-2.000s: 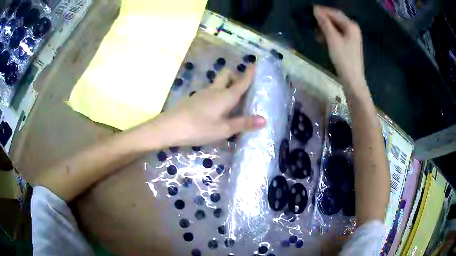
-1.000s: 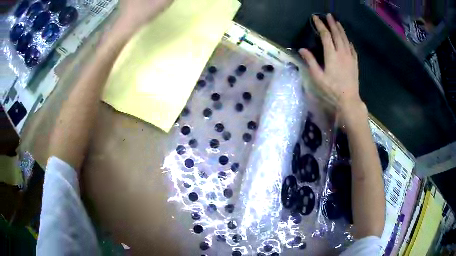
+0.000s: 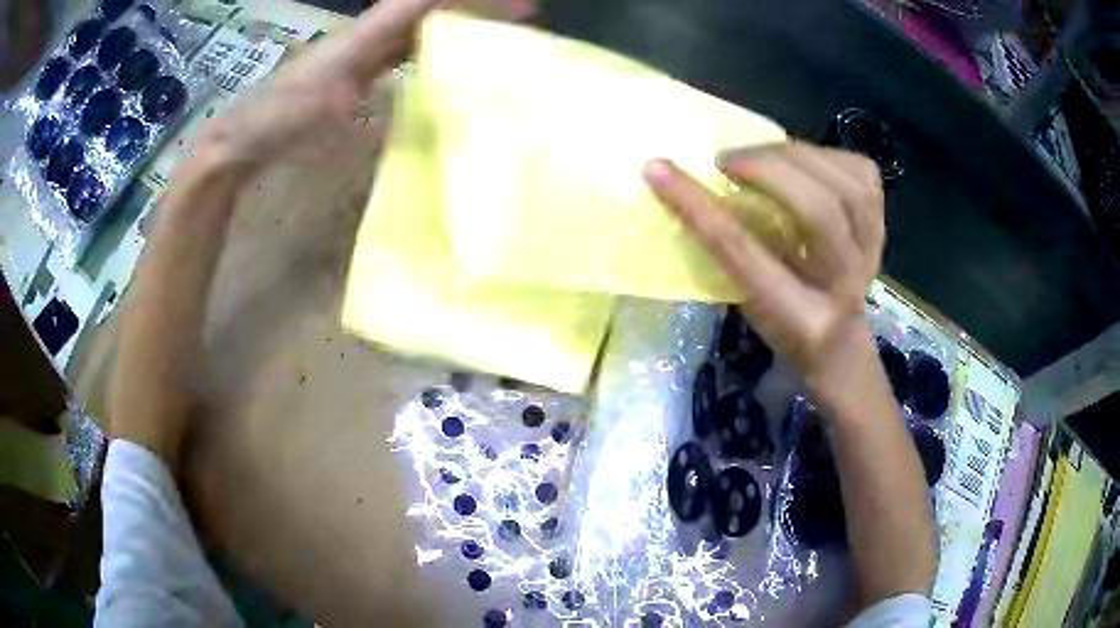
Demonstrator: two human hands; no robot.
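Observation:
A pale-yellow cloth (image 3: 528, 184) is held up over the work, partly folded over itself. My right hand (image 3: 798, 233) holds its right end between thumb and fingers. My left hand (image 3: 332, 98) is at its upper left corner, blurred and partly cut off by the top edge; its grip is unclear. Below the cloth lie a clear sheet with small black dots (image 3: 464, 504), a whitish rolled clear film (image 3: 633, 454) and clear packing with round black discs (image 3: 737, 501). The cloth hides their upper parts.
A second clear pack of discs (image 3: 105, 111) lies at upper left. A dark belt (image 3: 983, 233) runs along the upper right, with a round dark part (image 3: 863, 141) on it. Printed white card (image 3: 976, 429) edges the brown board (image 3: 295, 454). Yellow sheets (image 3: 1059, 528) lie at right.
The yellow cloth has lifted and moved right across the dotted sheet and film. My right hand has left the dark part on the belt and taken the cloth's right end.

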